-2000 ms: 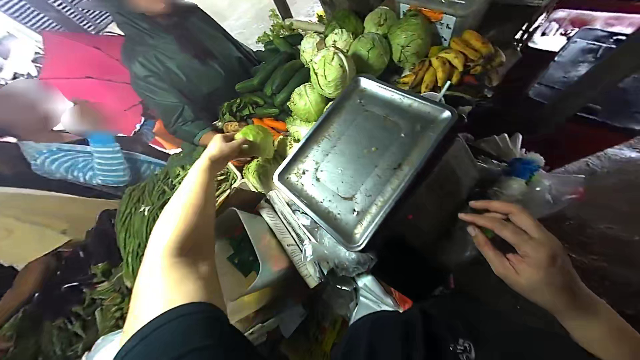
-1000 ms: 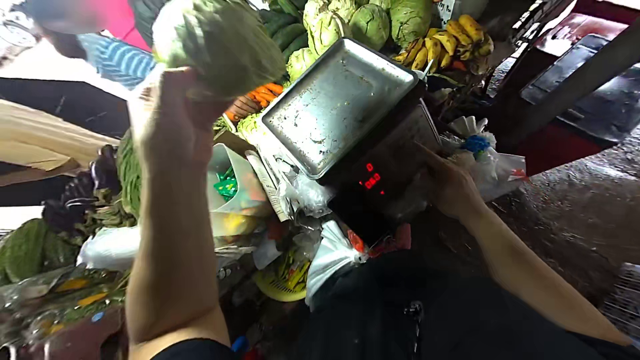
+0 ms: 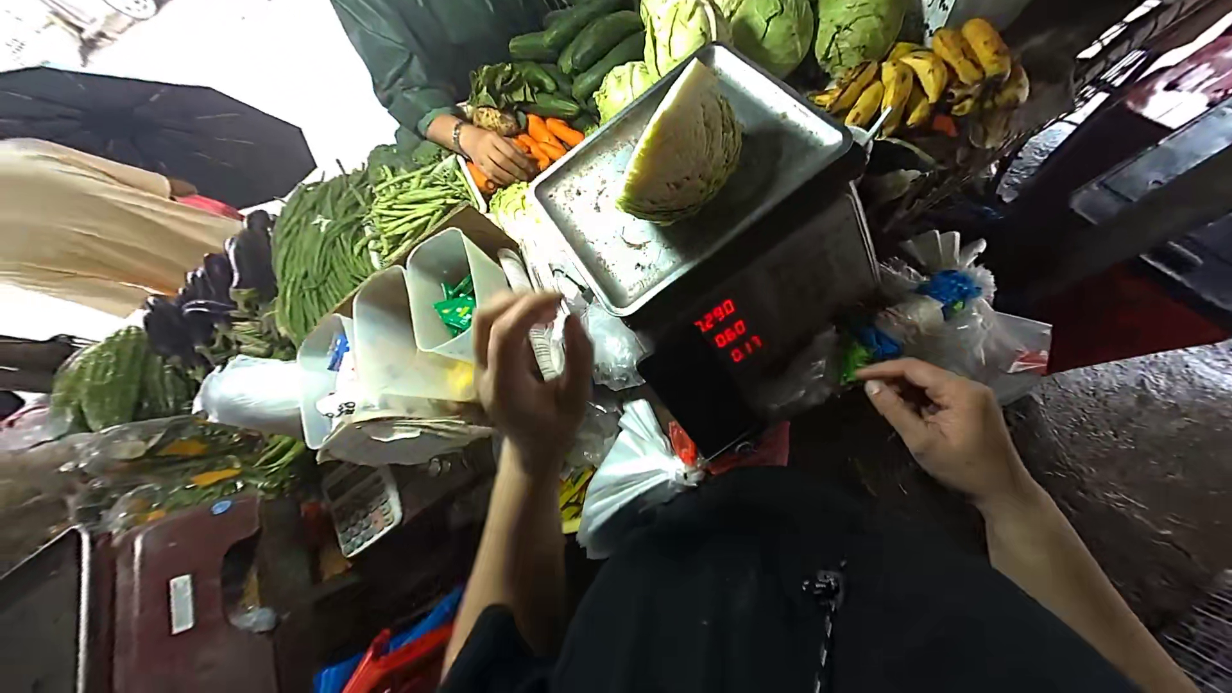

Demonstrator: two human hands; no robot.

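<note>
A cut piece of cabbage [image 3: 681, 149] lies on the metal tray [image 3: 616, 252] of a digital scale, whose red display [image 3: 729, 329] is lit below the tray. My left hand [image 3: 532, 371] is raised beside the scale's left side, in front of the plastic containers, fingers curled apart and holding nothing that shows. To the right of the scale, my right hand [image 3: 938, 423] has its thumb and forefinger close to a small green and blue plastic bundle [image 3: 857, 356]; whether it grips the bundle is unclear.
Plastic bins [image 3: 385, 332] stand left of the scale, with green beans [image 3: 332, 250] beyond. Whole cabbages [image 3: 770, 34], cucumbers [image 3: 587, 43] and bananas [image 3: 914, 82] lie behind it. Another person's hand [image 3: 496, 154] rests by the carrots [image 3: 549, 135]. Plastic bags [image 3: 953, 308] hang at the right.
The cabbage piece, in my left hand one second ago, now lies on the scale tray. My left hand has let go of it. My right hand has left the scale's side.
</note>
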